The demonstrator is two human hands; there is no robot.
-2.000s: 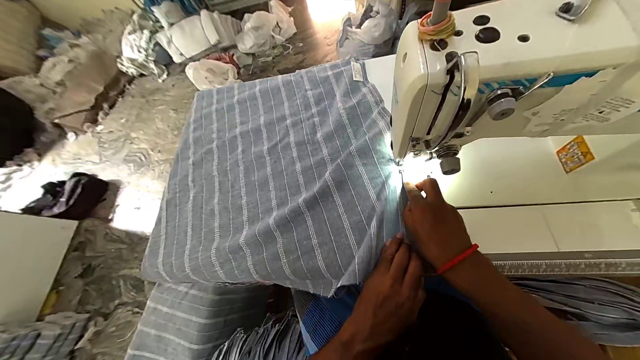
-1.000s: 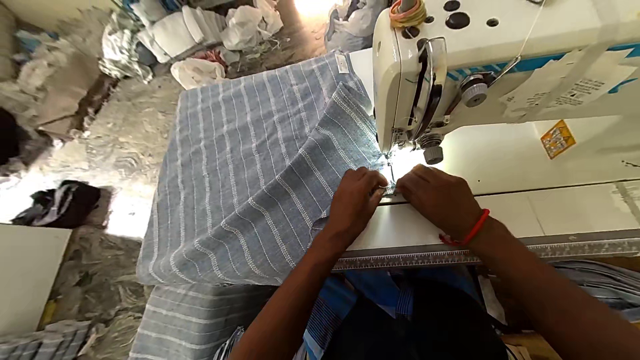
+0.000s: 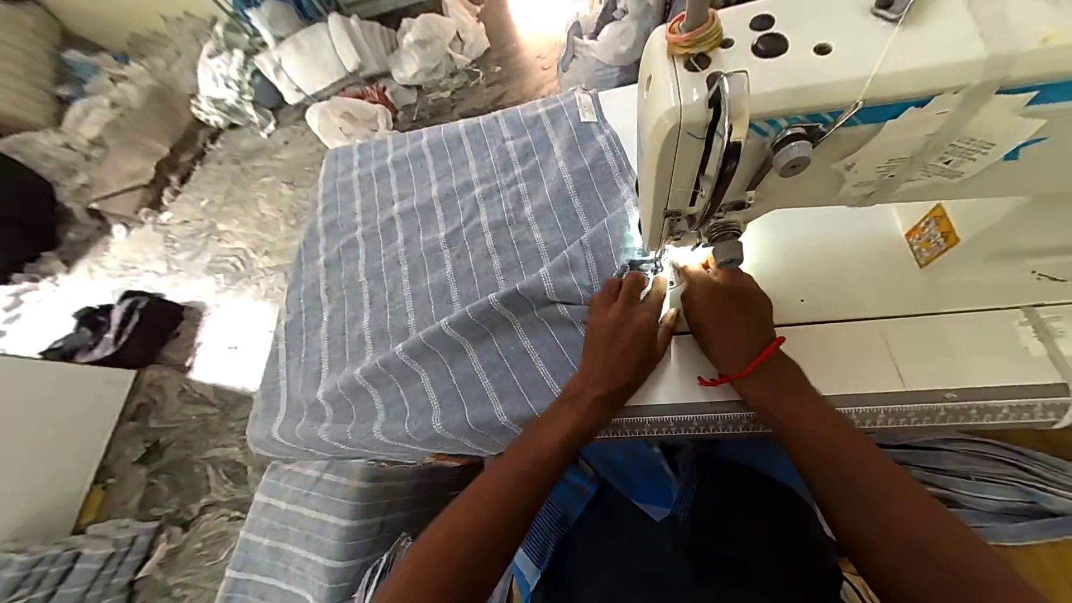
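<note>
A white industrial sewing machine [image 3: 837,100] stands at the right, its lit needle area just beyond my fingertips. Grey-blue cloth with white stripes [image 3: 452,251] spreads over the table left of the needle, a small white label at its top corner. My left hand [image 3: 624,335] lies on the cloth's right edge, fingers spread a little, close to the presser foot. Bent inward, my right hand [image 3: 729,314] reaches to the needle's right side, a red string on its wrist; its fingertips are partly hidden in glare, so any hold is unclear.
A measuring tape [image 3: 695,425] runs along the table's front edge. More striped cloth [image 3: 293,519] hangs below at the left, and grey strips [image 3: 988,486] lie at the lower right. Plastic bags [image 3: 347,121] and scraps cover the floor beyond.
Two seconds ago both hands were on the cloth in front of the needle; now they are up beside it. The cloth's right part no longer covers the table edge there. The view has shifted.
</note>
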